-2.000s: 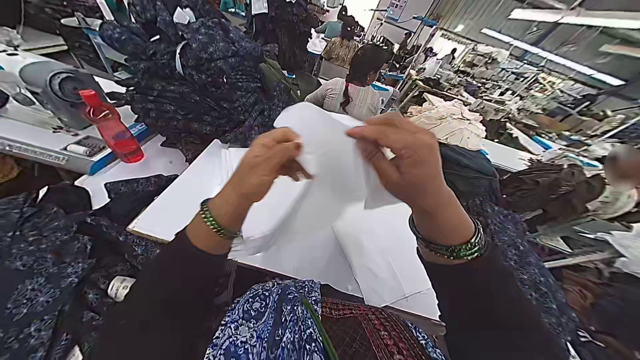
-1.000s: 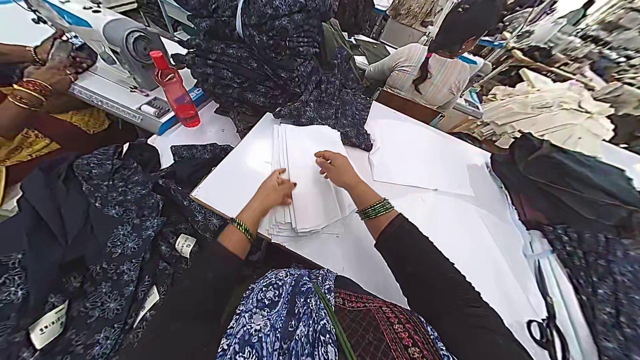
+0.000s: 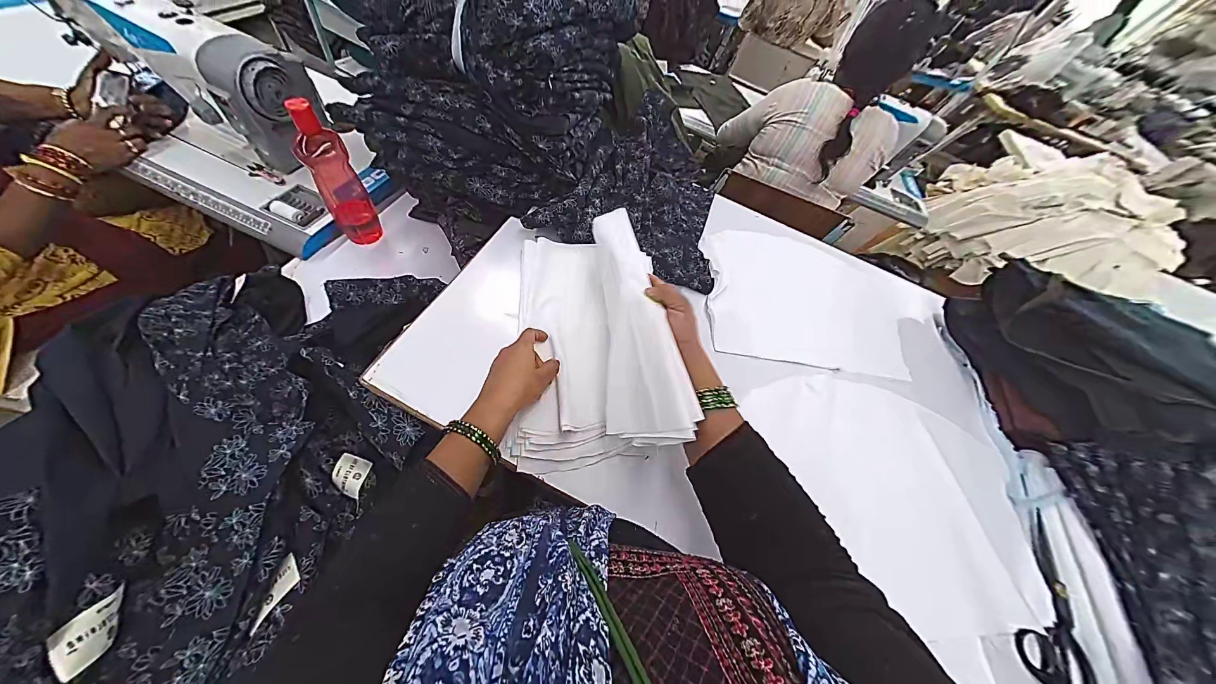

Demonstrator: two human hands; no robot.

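Note:
A stack of white fabric pieces (image 3: 570, 351) lies in front of me on the white table (image 3: 446, 351). My right hand (image 3: 674, 309) grips the right edge of the folded-up top layers, its fingers partly behind the cloth. My left hand (image 3: 522, 370) rests at the stack's left edge, thumb on top; whether it pinches a layer I cannot tell. Right of the stack lies a separate white fabric piece (image 3: 798, 304), with a larger white sheet (image 3: 874, 494) nearer to me.
Black-handled scissors (image 3: 1054, 627) lie at the lower right. A red bottle (image 3: 337, 176) stands beside a sewing machine (image 3: 228, 85), where another person's hands (image 3: 104, 133) are. Dark floral garments (image 3: 209, 446) pile at left and behind. A seated person (image 3: 822, 128) is beyond the table.
Two seconds ago both hands held a white piece raised; one second ago they were over the stack. Now the stack's right part is lifted and folded in my right hand.

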